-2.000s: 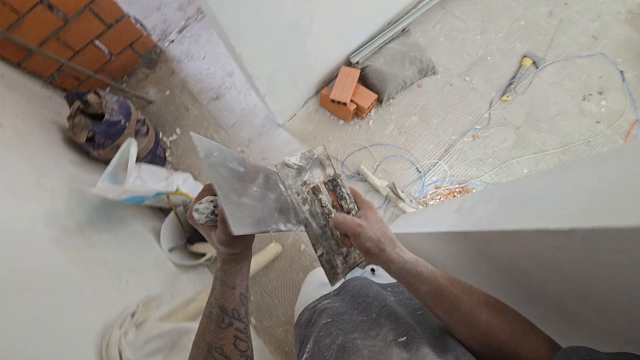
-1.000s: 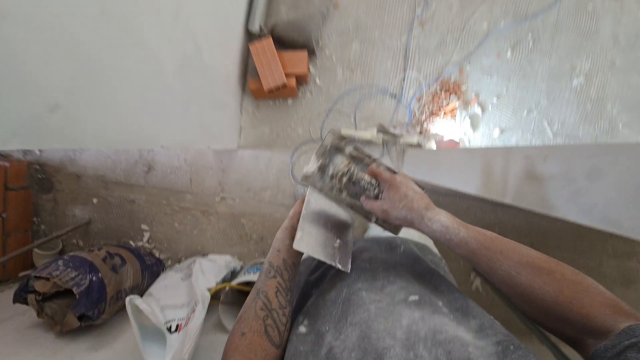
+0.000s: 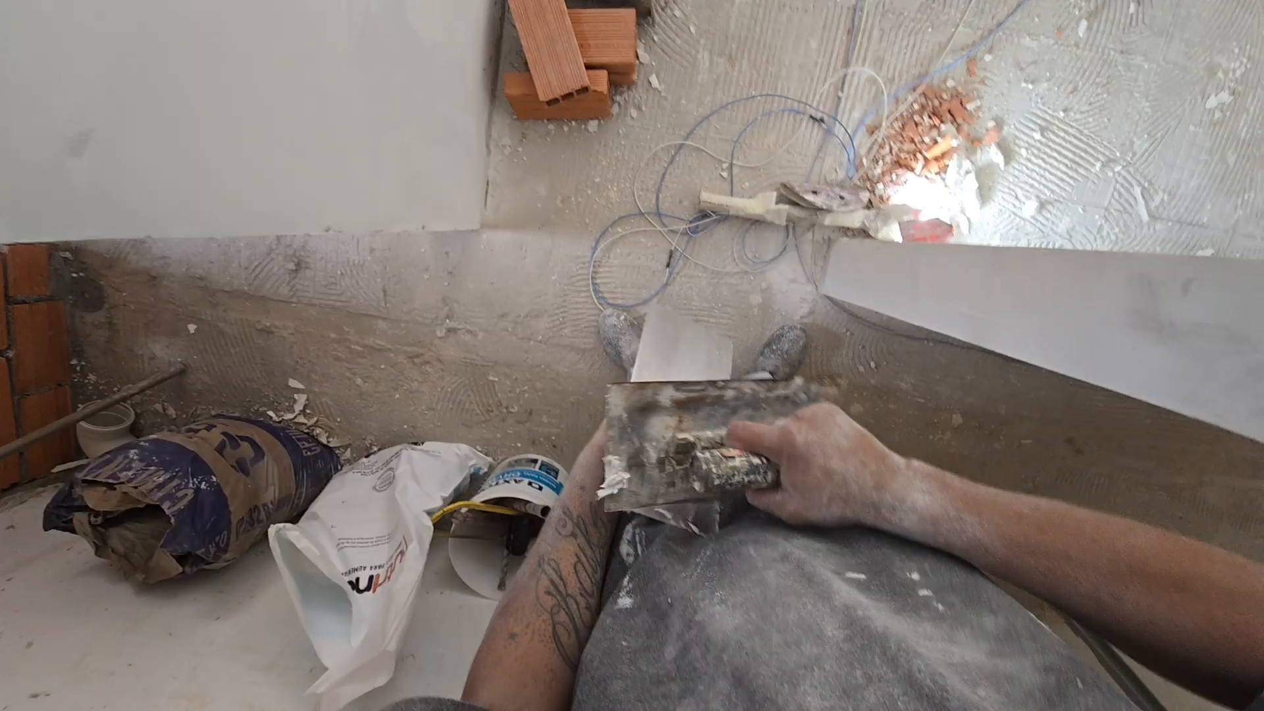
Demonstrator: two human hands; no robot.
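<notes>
My right hand [image 3: 825, 464] grips the handle of a worn, plaster-caked steel plastering trowel [image 3: 647, 425], its blade lying flat across the front of my body. Behind and partly beneath that blade, a lighter metal blade [image 3: 683, 346] sticks out toward my shoes. My left forearm reaches up to the trowel's left end, where the trowel hides nearly all of my left hand [image 3: 600, 444]; its fingers cannot be seen. White plaster clings to the trowel's left edge. My grey shirt is dusty.
Hollow bricks [image 3: 558, 94] lie by the white wall's corner. Cables [image 3: 671, 237] coil on the rough floor near brick rubble [image 3: 918, 138] and a long-handled tool [image 3: 750, 205]. At left are a torn paper sack [image 3: 227, 484], a white plastic bag [image 3: 380, 553] and a bucket [image 3: 513, 484].
The trowel now lies level across my body, and the lighter blade points away from me instead of toward me. The view has shifted a lot, now looking down at my shoes.
</notes>
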